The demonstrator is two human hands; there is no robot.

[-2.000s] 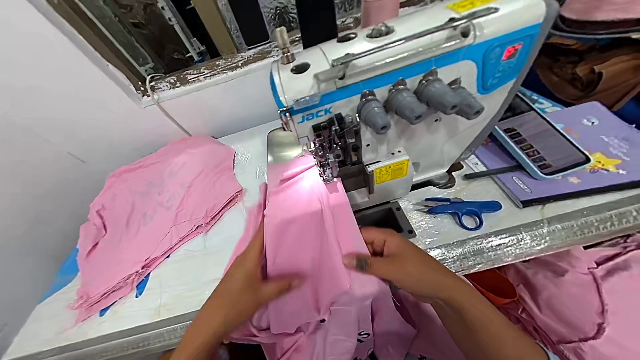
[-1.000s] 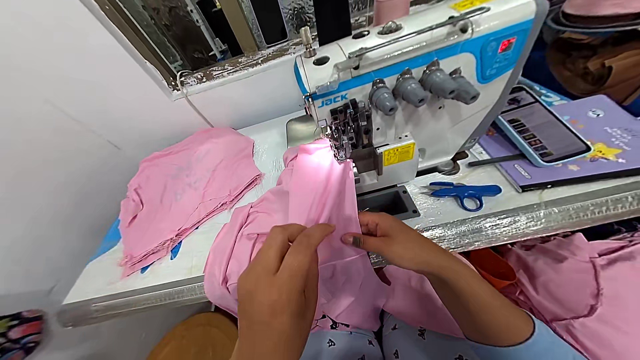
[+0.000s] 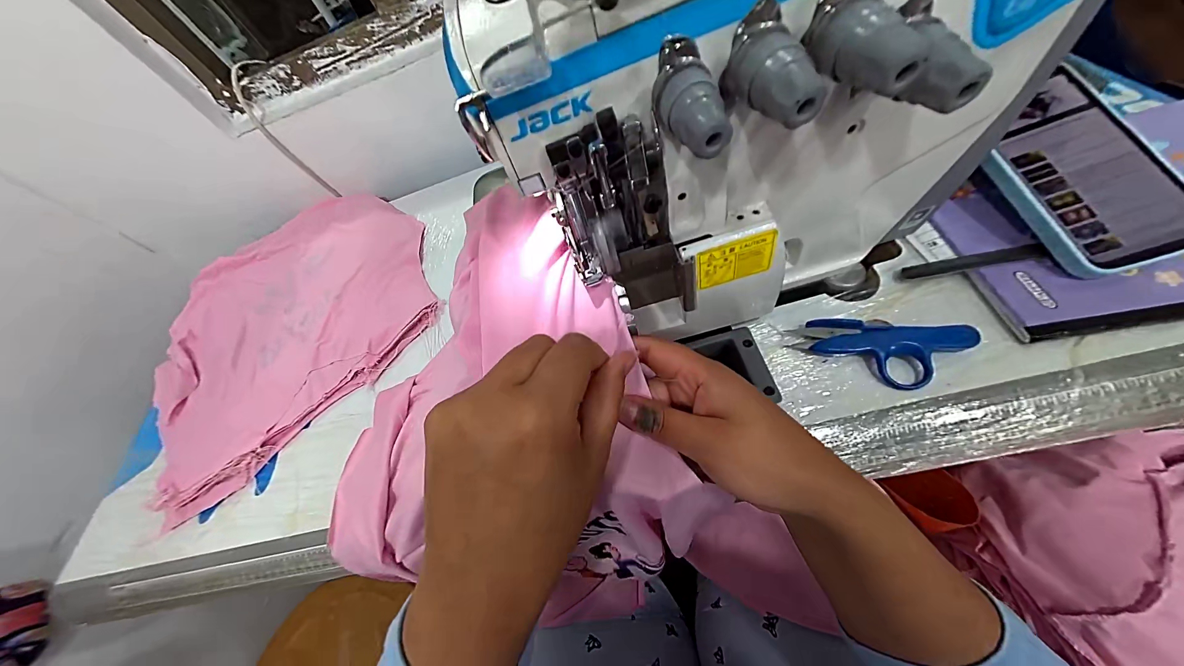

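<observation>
Pink fabric (image 3: 499, 305) with a printed figure near its lower part runs under the presser foot of a white and blue Jack overlock sewing machine (image 3: 814, 185), lit by its lamp. Just in front of the foot, my left hand (image 3: 527, 435) pinches the cloth near its right edge. My right hand (image 3: 721, 416) grips that same edge between thumb and fingers, close beside the left fingertips. The cloth hangs from the table's front edge toward my lap. Part of it is hidden by my hands.
A stack of pink cut fabric pieces (image 3: 287, 342) lies on the table at left. Blue thread snips (image 3: 897, 344) lie right of the machine, near a phone (image 3: 1096, 176) on a purple notebook (image 3: 1045, 296). More pink fabric (image 3: 1073, 527) is below the table's edge at right.
My left hand has closed on the cloth's edge beside my right hand; two seconds ago it was farther left, over the fabric. The view has moved closer to the machine.
</observation>
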